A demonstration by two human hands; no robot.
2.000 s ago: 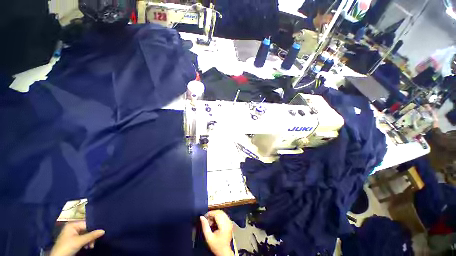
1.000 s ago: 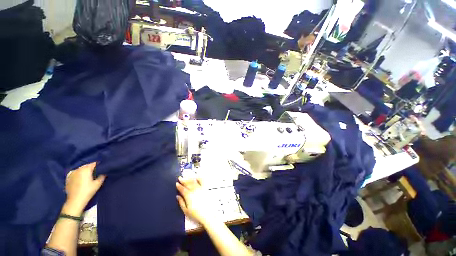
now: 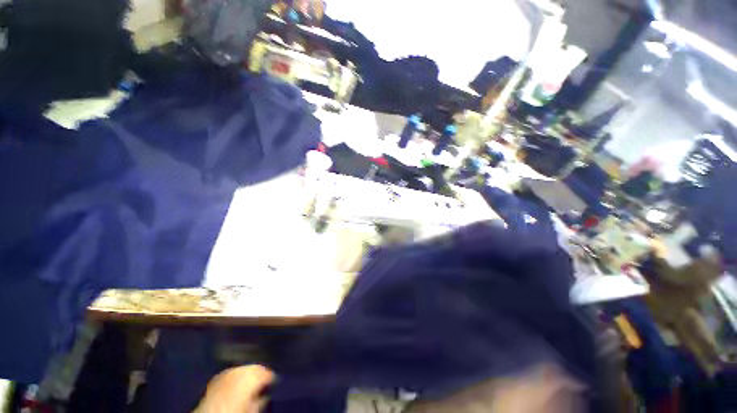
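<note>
A large navy cloth (image 3: pixel 469 310), blurred by motion, spreads across the front right and covers the right part of the sewing machine (image 3: pixel 388 198). My left hand (image 3: pixel 238 389) is at the bottom edge, below the table's front edge, with curled fingers beside dark cloth; its hold is unclear. My right hand or forearm (image 3: pixel 517 394) is a blurred skin patch at the bottom right, over the navy cloth's lower part; its fingers cannot be made out. The needle area (image 3: pixel 322 218) is blurred, with no cloth seen under it.
A navy heap (image 3: pixel 162 177) lies at left, hanging over the worn wooden table edge (image 3: pixel 202 316). Thread cones (image 3: pixel 410 131) stand behind the machine. A second machine (image 3: pixel 299 68) and a black plastic bag (image 3: pixel 222 28) are at the back. A stooped person (image 3: pixel 687 294) is partly visible at far right.
The navy panel has left the area beside the needle, baring the white table. Navy cloth now sweeps across the front right. Both my hands have moved down to the bottom edge, the right one further right.
</note>
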